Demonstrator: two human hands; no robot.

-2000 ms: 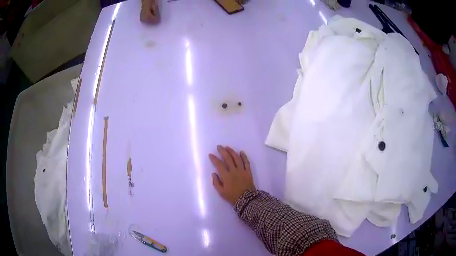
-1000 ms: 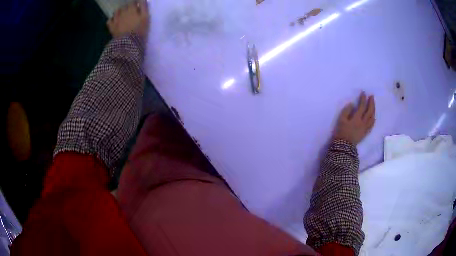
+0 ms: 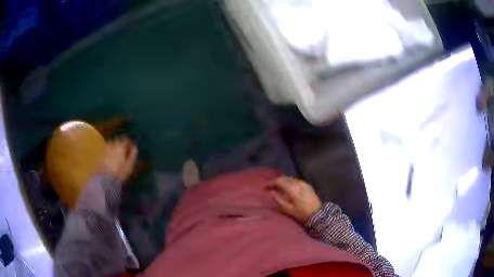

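Note:
My left hand (image 3: 120, 158) is blurred at the right side of a rounded yellow-orange object, perhaps a stool seat (image 3: 73, 157). I cannot tell if it grips it. My right hand (image 3: 297, 199) rests on the red cloth over my lap (image 3: 233, 216), fingers slightly bent, with nothing seen in it. The pale table (image 3: 433, 113) is at the right, overexposed. A thin dark tool (image 3: 410, 180) lies on it, too blurred to name surely.
A grey-white plastic bin (image 3: 271, 70) holding white garments (image 3: 352, 32) stands at the top, beside the table. Green floor (image 3: 173, 81) lies ahead and left. Blue sacks (image 3: 19, 19) are at top left. White cloth (image 3: 452, 251) is at lower right.
The view has swung left, so the table is now at the right. My left hand has moved from near the table edge to the yellow-orange object. My right hand has left the table for my lap.

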